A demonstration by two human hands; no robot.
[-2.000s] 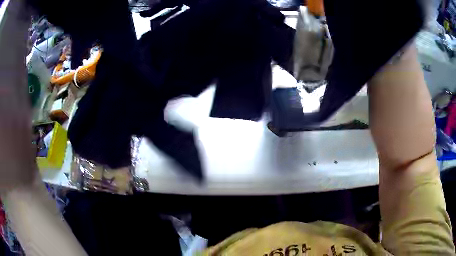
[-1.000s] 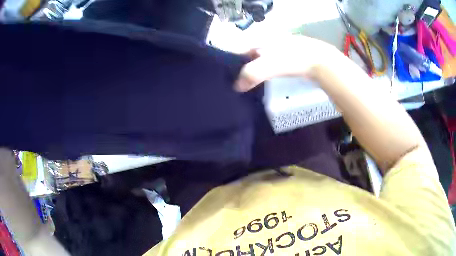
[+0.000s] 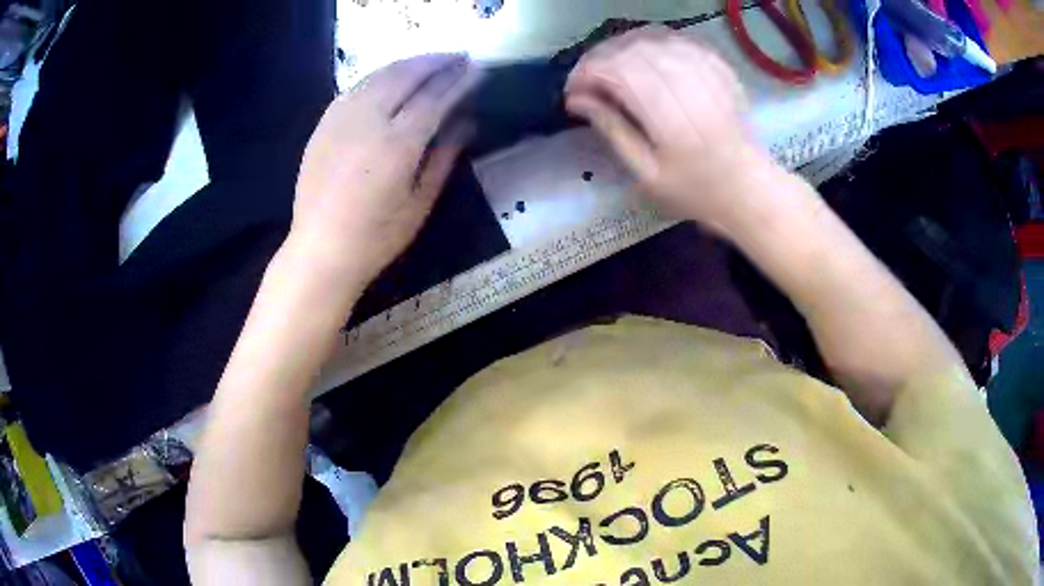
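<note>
Black fabric (image 3: 103, 298) spreads over the left of the white table, and a piece of it (image 3: 517, 103) stretches between my hands near the table's front part. My left hand (image 3: 384, 155) grips the left end of this piece, its fingertips blurred and partly hidden. My right hand (image 3: 653, 109) pinches the right end between thumb and fingers. A flap of black cloth hangs below my left hand over the measuring tape.
Scissors with red and yellow loops (image 3: 790, 40) lie right of my right hand, beside a blue holder (image 3: 939, 52) with pink items. A measuring tape strip (image 3: 538, 261) runs along the front edge. A yellow box (image 3: 32, 481) stands at the far left. Dark cloth (image 3: 916, 229) lies at right.
The wide black cloth has moved left and down. My left hand has come into full view, and both hands now hold a small part of black fabric close together. The view has shifted.
</note>
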